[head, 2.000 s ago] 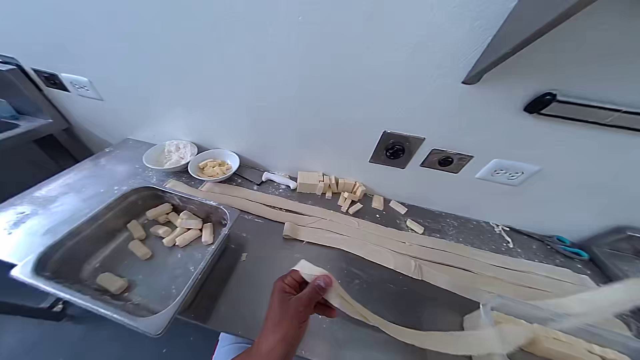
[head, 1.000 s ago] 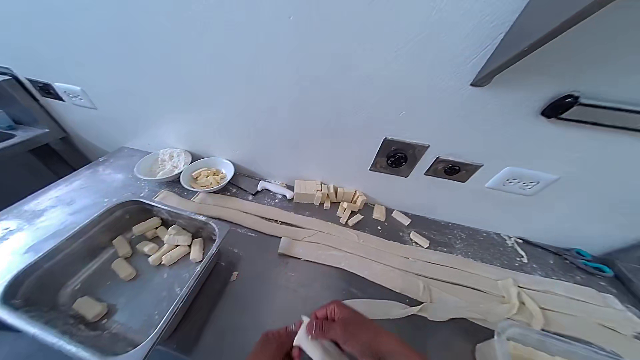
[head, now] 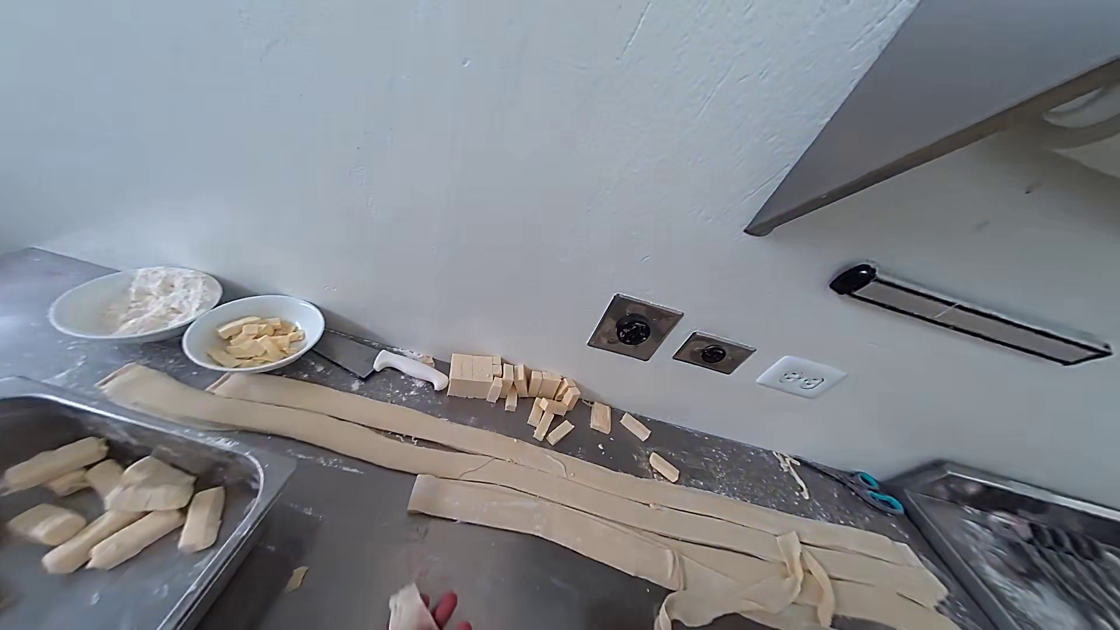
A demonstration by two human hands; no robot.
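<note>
At the bottom edge, only fingertips of what looks like my left hand point(head: 442, 611) show, around a pale piece of dough point(head: 409, 607); the rest is cut off. My right hand is out of view. Long flat dough strips point(head: 525, 512) lie side by side across the metal worktop, with a loose, twisted strip point(head: 792, 569) over their right part. A steel pan point(head: 254, 490) at the left holds several dough-wrapped pieces point(head: 149, 484). Behind the strips are a pale block point(head: 471, 374) cut into sticks and loose sticks point(head: 560, 431).
A bowl of white powder point(head: 162, 302) and a bowl of pale yellow slices point(head: 255, 337) stand near the wall. A white-handled knife point(head: 411, 369) lies beside them. Teal-handled scissors point(head: 875, 494) lie at the right, near a metal tray point(head: 945, 477). A dough scrap point(head: 297, 578) lies near the pan.
The hand that held up a long dough strip came down to the bottom centre, where both hands met around dough. Now only fingertips show. The raised strip lies on the others. The view has shifted.
</note>
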